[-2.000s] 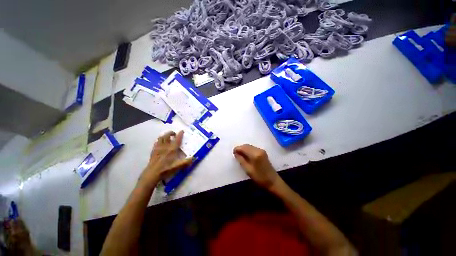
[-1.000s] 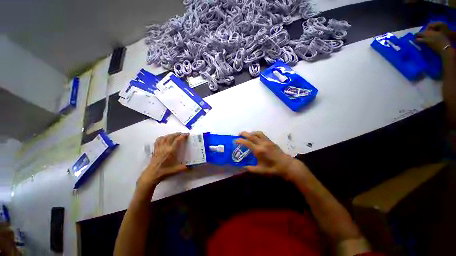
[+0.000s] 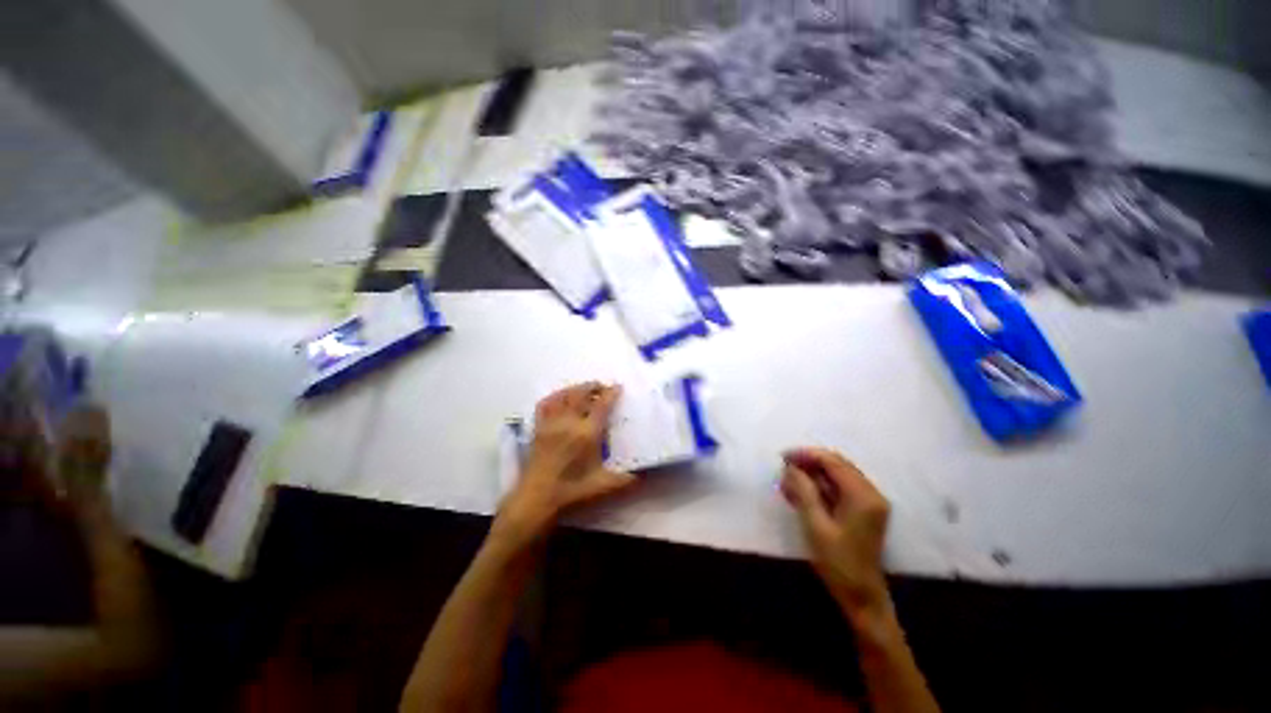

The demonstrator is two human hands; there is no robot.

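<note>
My left hand (image 3: 569, 453) grips a white retail box with blue edges (image 3: 651, 422) lying near the table's front edge. The blue tray is not visible outside the box; its inside is hidden. My right hand (image 3: 836, 515) is to the right of the box, apart from it, fingers curled, with nothing visible in it. A blue insert tray (image 3: 994, 348) with a white charger piece and a coiled cable lies at the right. Flat retail boxes (image 3: 648, 272) lie fanned out behind the held box.
A large heap of white cables (image 3: 864, 132) lies at the back. A packed box (image 3: 374, 339) lies to the left, with another (image 3: 357, 153) farther back. Dark flat rectangles (image 3: 213, 481) lie on the table. Another person's arm (image 3: 98, 515) is at the far left.
The blue tray that was half in the box no longer shows outside it. My right hand has let go and moved right. The view has swung left.
</note>
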